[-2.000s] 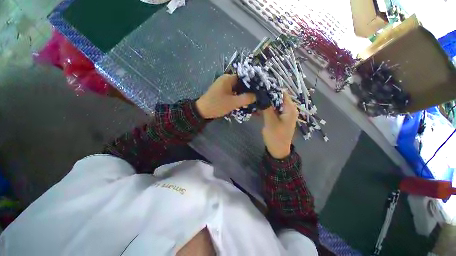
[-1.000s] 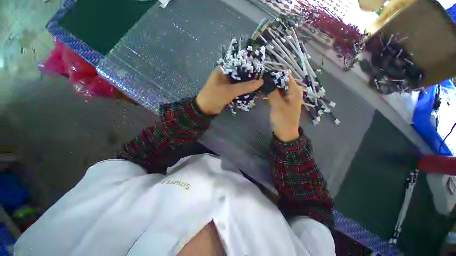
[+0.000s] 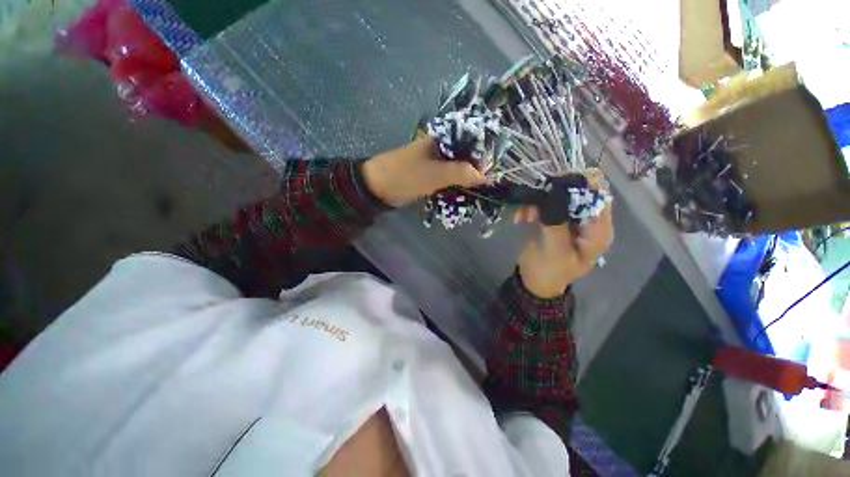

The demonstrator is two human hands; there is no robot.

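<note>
My left hand (image 3: 419,174) is closed on a bunch of short black leads (image 3: 461,140) with many tiny white connectors pointing up and away. My right hand (image 3: 566,244) holds the smaller end of black leads (image 3: 567,198), with white connectors facing right. Dark leads stretch between the two hands. More leads with white ends (image 3: 450,212) hang below my left hand. A fan of white cables (image 3: 548,121) lies on the grey sheet just behind my hands.
An open carton (image 3: 783,149) with dark leads (image 3: 706,182) stands at the right. Dark red-wired parts (image 3: 634,112) lie on the white tray. A red bottle (image 3: 761,369) lies at lower right beside white cables (image 3: 683,419) on the green mat (image 3: 643,359). Pink plastic (image 3: 140,65) is at upper left.
My hands have moved apart, my right hand going right with its black leads. Dark leads now stretch between them. The camera view has shifted and tilted.
</note>
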